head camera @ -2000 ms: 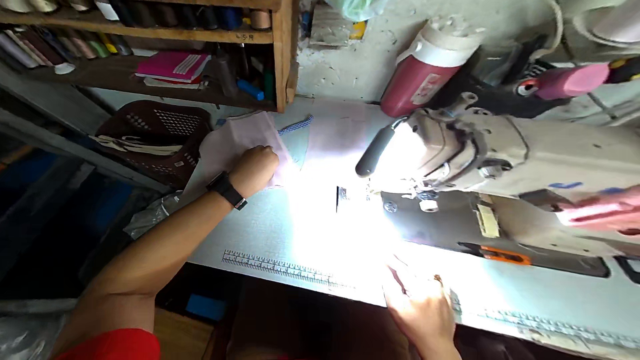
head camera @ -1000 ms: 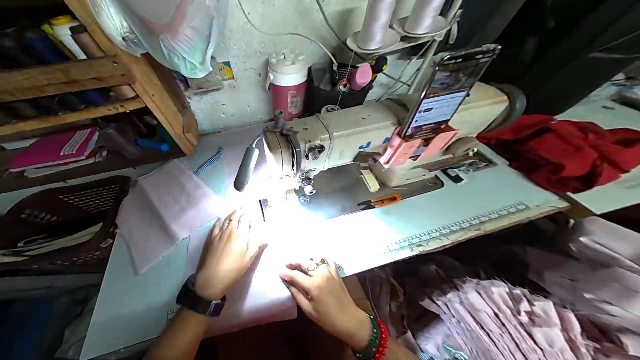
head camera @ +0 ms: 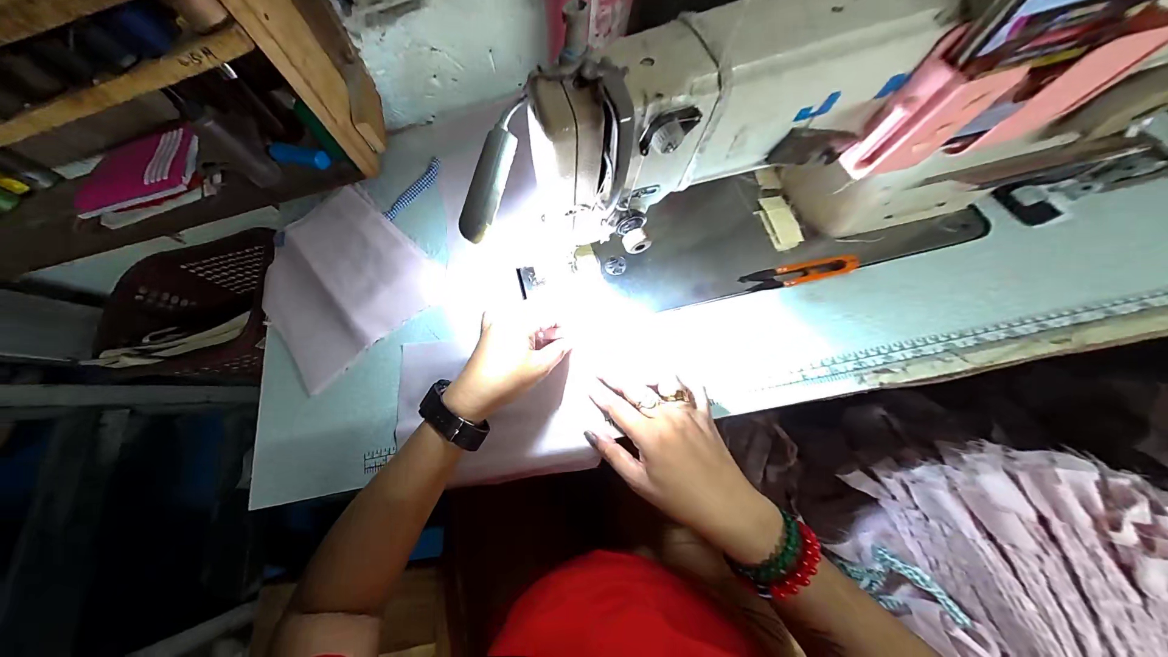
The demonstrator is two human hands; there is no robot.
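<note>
Under the bright lamp of a sewing machine (head camera: 639, 119), a pale pink cloth piece (head camera: 511, 438) lies at the table's front edge. My left hand (head camera: 511, 356), with a black watch at the wrist, is on the cloth just in front of the needle area; glare hides whether its fingertips pinch the fabric. Flat and with fingers spread, my right hand (head camera: 662, 438) rests at the cloth's right side, near the edge. A second pale pink piece (head camera: 351, 283) lies at the left, beside a blue checked strip (head camera: 413, 189).
Orange-handled thread snips (head camera: 803, 272) lie on the machine bed. A measuring tape (head camera: 985, 336) runs along the front edge. At the left are a brown plastic basket (head camera: 173, 301) and a wooden shelf (head camera: 119, 68). Strips of pink fabric (head camera: 1013, 538) are piled at the lower right.
One second ago my left hand lay flat on the cloth; its fingers are now more bent. Two seconds ago it was farther back at the left, on the pink fabric. The view has shifted greatly.
</note>
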